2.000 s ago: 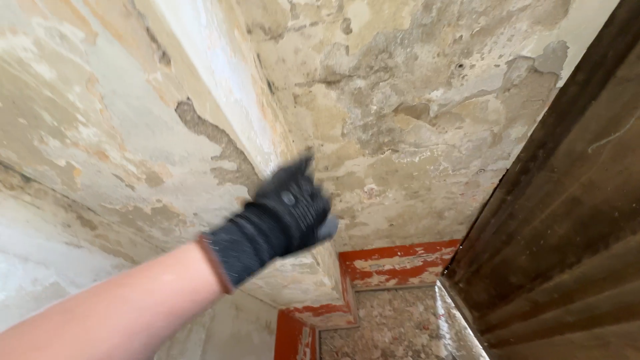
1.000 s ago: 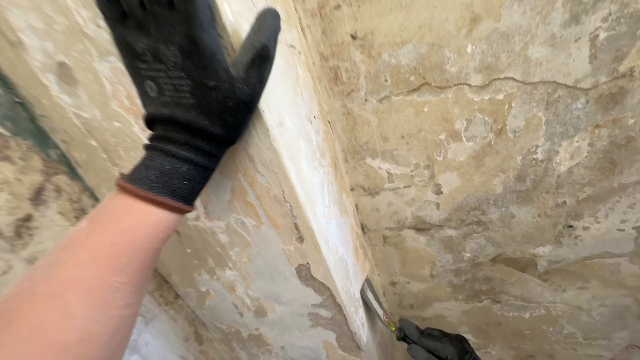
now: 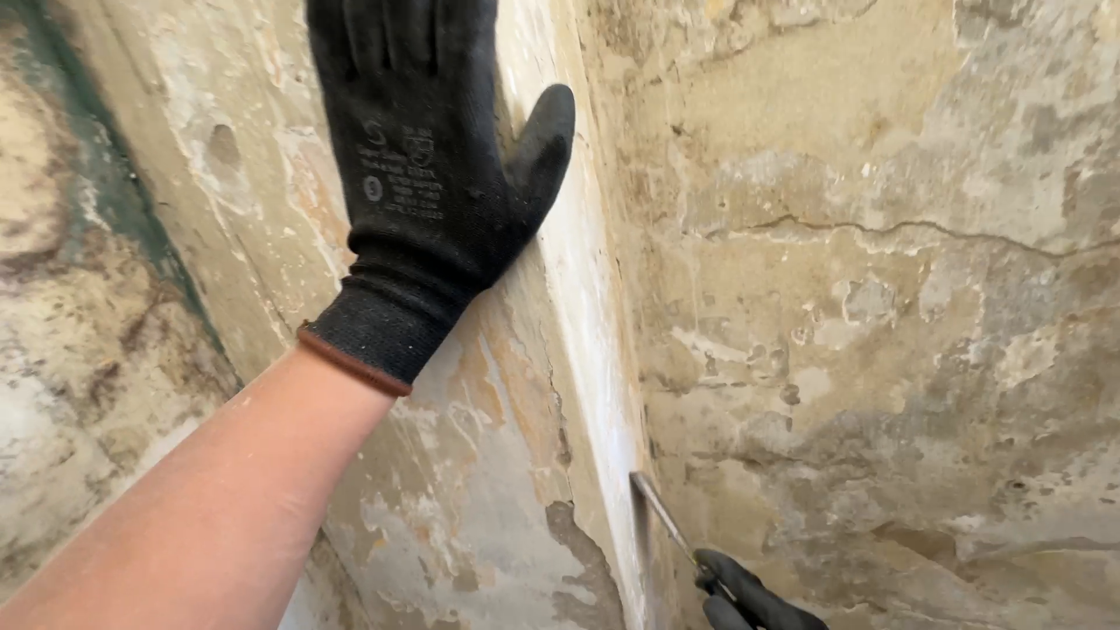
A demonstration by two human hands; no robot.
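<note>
My left hand (image 3: 429,157), in a black coated work glove with a brown cuff edge, lies flat against the plastered wall face, thumb spread over the white corner edge (image 3: 582,332). It holds nothing; its fingertips are cut off by the top of the view. Low in the view, my right hand (image 3: 744,595), also in a black glove, grips a thin metal scraper (image 3: 663,512). The scraper's tip touches or nearly touches the side of the white corner edge. The scraper's handle is mostly hidden by the fingers.
To the right stands a wall (image 3: 875,350) with flaking paint and a long crack. A bare plaster patch (image 3: 582,560) shows beside the white edge. At the far left are a dark green strip (image 3: 131,184) and a rough, stained surface (image 3: 79,385).
My left hand, blurred lower down two seconds ago, came to rest high on the wall. My right hand with the scraper came into view one second ago. The view has shifted strongly.
</note>
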